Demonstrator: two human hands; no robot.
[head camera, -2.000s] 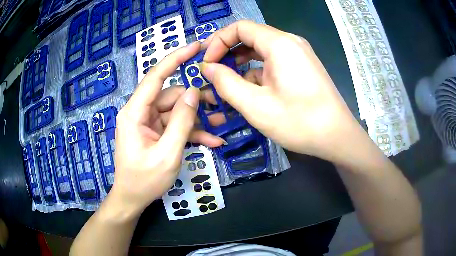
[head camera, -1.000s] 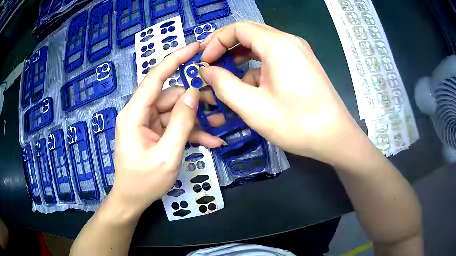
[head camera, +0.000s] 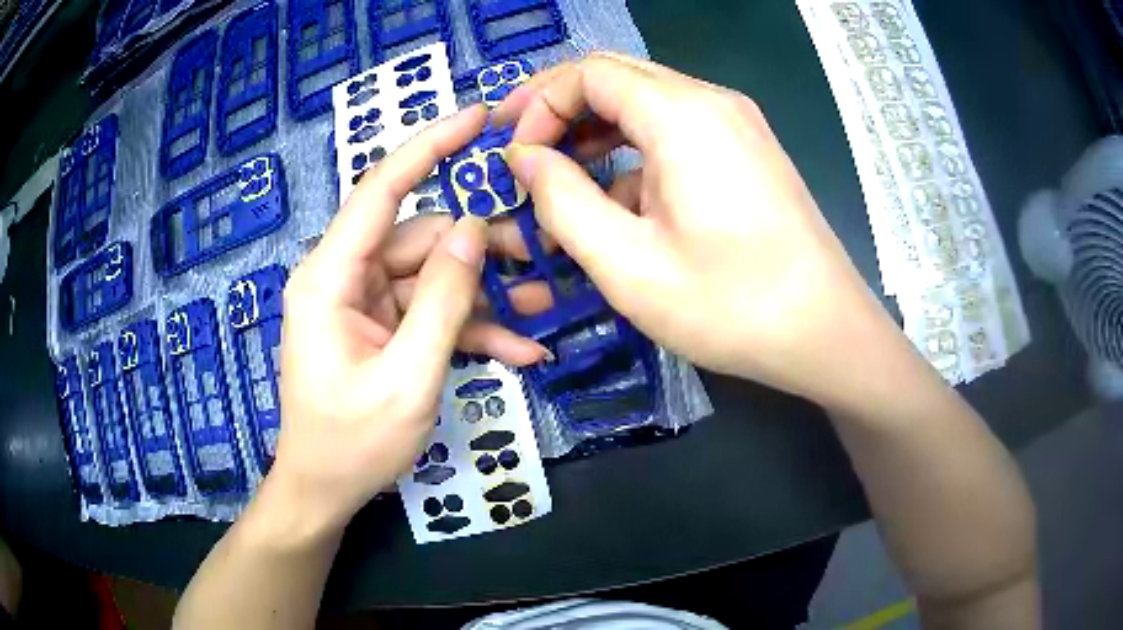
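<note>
A blue phone case (head camera: 530, 277) is held between my two hands, its camera corner up. A pale camera ring sticker (head camera: 484, 182) lies around the camera holes of that corner. My left hand (head camera: 382, 320) grips the case from the left, thumb just below the ring. My right hand (head camera: 690, 222) holds the case's right side, with thumb and index fingertips together at the ring's upper right edge. My fingers hide part of the case. A white sticker sheet (head camera: 474, 443) with dark shapes lies beneath my left hand.
Blue cases (head camera: 219, 212) lie in rows on a clear wrinkled tray (head camera: 308, 160), several with pale rings. Spare sticker strips (head camera: 917, 185) lie on the dark bench (head camera: 739, 492) at right. A white fan (head camera: 1096, 246) stands at the right edge. White material shows at the bottom edge.
The ring's right side, raised near my right fingertips before, now sits around the holes. My right thumb and index finger have shifted slightly right.
</note>
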